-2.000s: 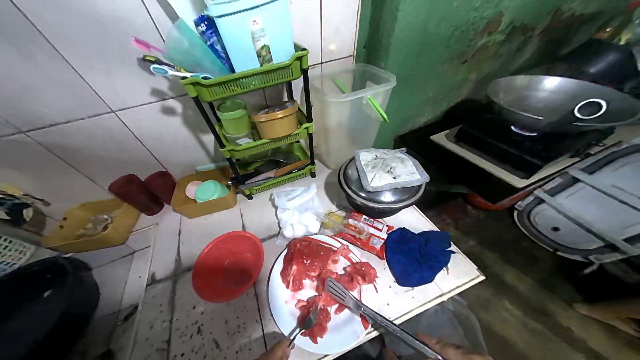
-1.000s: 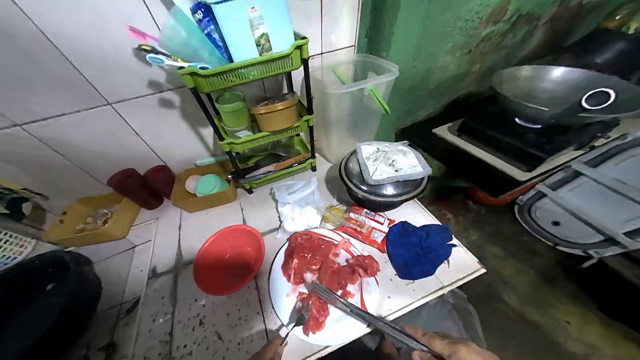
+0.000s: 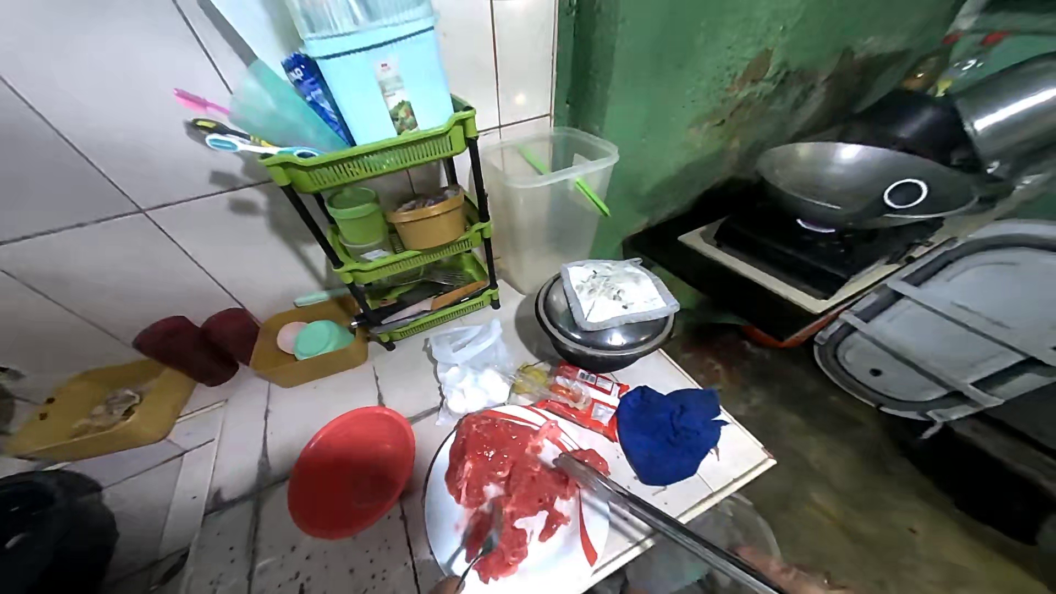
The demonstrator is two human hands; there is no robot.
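Note:
Raw red meat (image 3: 511, 487) in pieces lies on a white plate (image 3: 445, 549) with red stripes. My left hand (image 3: 448, 585), barely in view at the bottom edge, holds a fork (image 3: 488, 540) whose head is at the meat's lower left. Metal tongs (image 3: 652, 516) reach from the lower right, their tips at the meat's right side. My right hand (image 3: 780, 569), blurred and partly cut off, is shut on the far end of the tongs. A red plastic bowl (image 3: 352, 472) stands left of the plate.
Behind the plate are a plastic bag of white round items (image 3: 472, 375), red packets (image 3: 586, 396), a blue cloth (image 3: 670, 433) and stacked metal bowls (image 3: 606, 330). A green rack (image 3: 371, 165) stands at the wall. A wok (image 3: 866, 186) sits on a lit stove (image 3: 825, 256) at right.
The tong tips have shifted toward the right side of the meat, and the pieces lie differently on the plate. Less of both hands shows than before.

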